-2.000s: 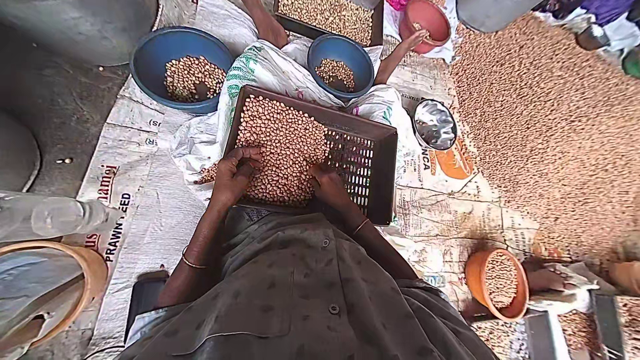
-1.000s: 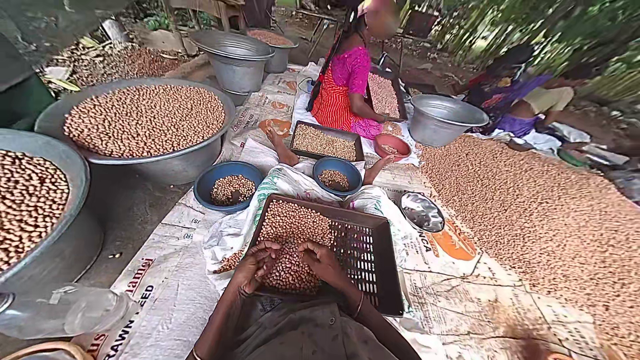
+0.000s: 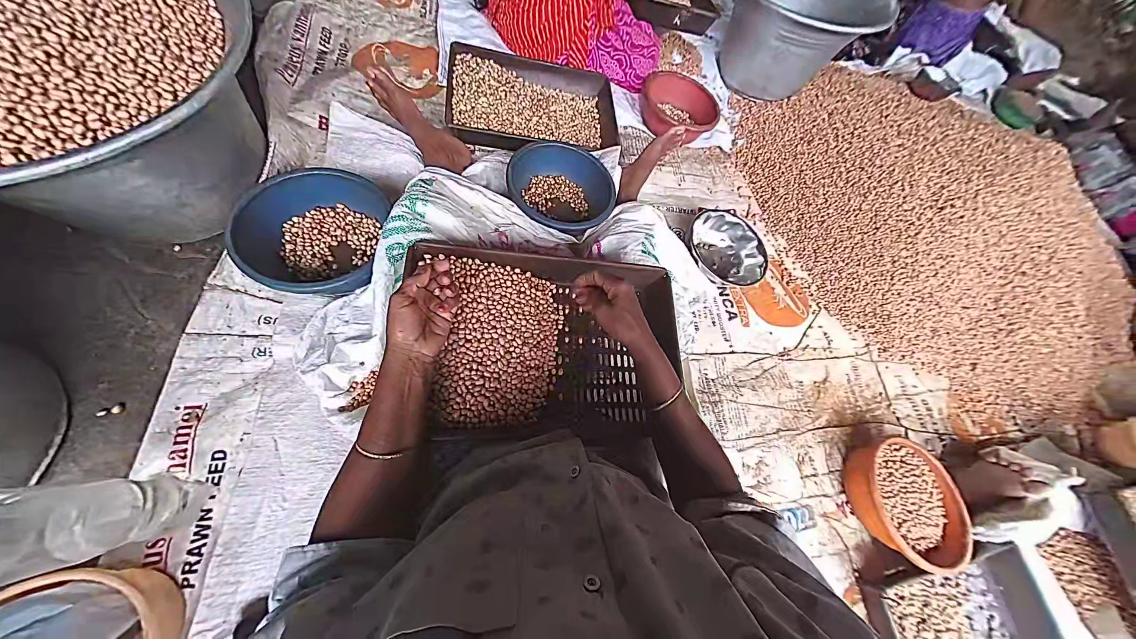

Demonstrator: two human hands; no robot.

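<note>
A dark plastic slotted tray (image 3: 661,311) rests on my lap. Light brown nuts or seeds (image 3: 501,346) fill its left and middle part, and bare slots show at its right. Over the tray's left edge is my left hand (image 3: 424,306), fingers curled with the palm turned up; whether something small lies in it cannot be told. My right hand (image 3: 611,304) hovers over the slotted part, fingertips bent together near the edge of the heap, and its grip is unclear. Beyond the tray stand two blue bowls (image 3: 253,226) (image 3: 581,158), each partly filled with nuts.
Big metal tubs (image 3: 213,169) stand at the left, one full of nuts. A wide heap of nuts (image 3: 932,240) covers the right side. A steel bowl (image 3: 729,247), an orange bowl (image 3: 856,479), a red bowl (image 3: 701,84) and another person's bare feet (image 3: 435,142) are around the tray.
My hands were close together over the nuts a second ago; now they are apart, the left at the tray's left edge and the right over the slots. The view has tilted down again.
</note>
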